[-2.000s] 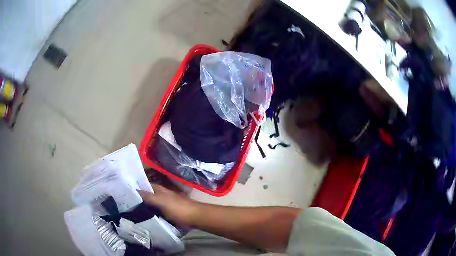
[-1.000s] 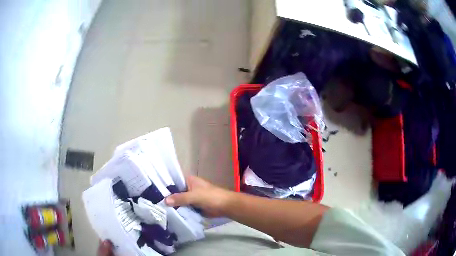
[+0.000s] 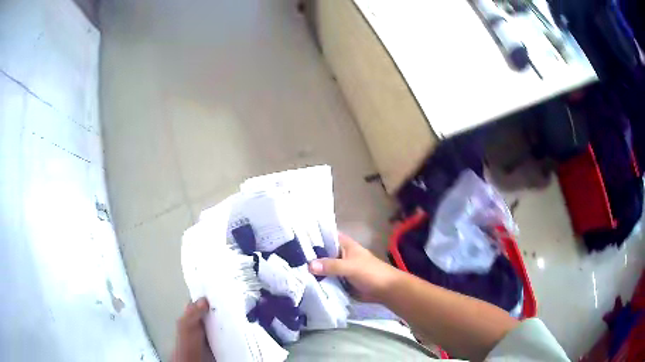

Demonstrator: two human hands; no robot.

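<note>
A thick stack of white printed papers (image 3: 272,212) is fanned out in front of my lap. Small dark navy fabric swatches (image 3: 279,311) lie on the papers, with folded white slips among them. My right hand (image 3: 357,269) grips the right edge of the stack, thumb on top and fingers hidden beneath. My left hand (image 3: 191,322) is at the lower left edge of the stack, partly hidden by it, with its fingers against the papers.
A red basket (image 3: 527,283) with dark cloth and a clear plastic bag (image 3: 467,226) stands at right. A white worktable (image 3: 452,63) is at upper right. Another red crate (image 3: 588,191) is at far right. A white wall (image 3: 49,184) runs along the left.
The view has swung, so the table looms larger and the basket sits lower right. The papers now appear nearer the centre. My left hand has come into view; my right hand keeps its grip.
</note>
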